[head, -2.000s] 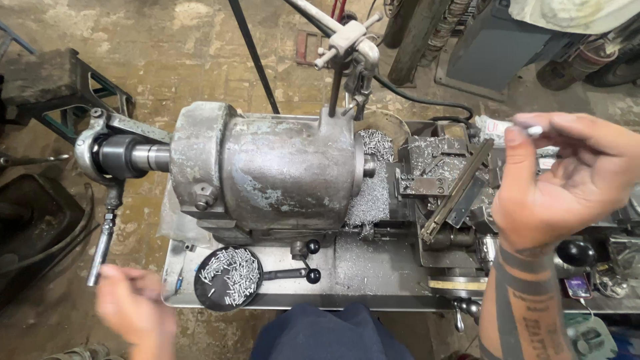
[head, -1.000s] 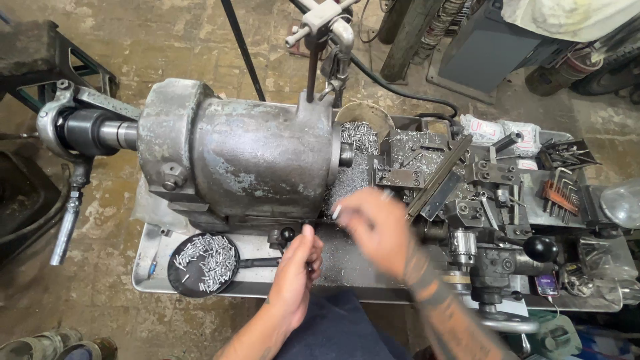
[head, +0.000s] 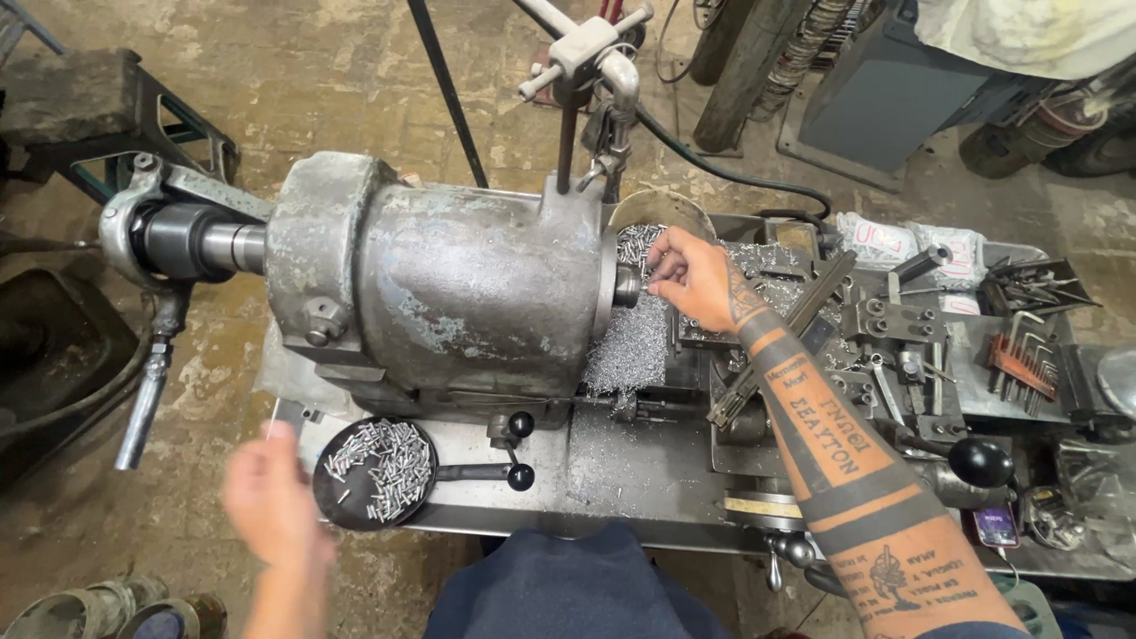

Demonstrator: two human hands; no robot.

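A small lathe's grey metal headstock (head: 479, 293) fills the middle of the head view. My right hand (head: 688, 275) is at the collet nose (head: 628, 286) on its right end, thumb and fingertips pinched together; a small part between them is mostly hidden. My left hand (head: 275, 497), blurred, is in the air left of a black pan (head: 432, 444) that holds many short metal pins (head: 399, 470). Beyond it at the far left, the closer lever (head: 146, 408) hangs below the spindle's rear end. I cannot tell whether the left hand holds anything.
Metal chips (head: 630, 346) are heaped below the collet nose, with a round container (head: 661, 209) of pins behind. To the right are the tool slide (head: 896, 319), a hex key set (head: 1025, 364) and plastic bags (head: 950, 253). Ball-ended levers (head: 521, 477) stand beside the pan's handle.
My right hand has moved from in front of the headstock to the collet nose. My left hand, near it a second ago, is now out to the left of the pan.
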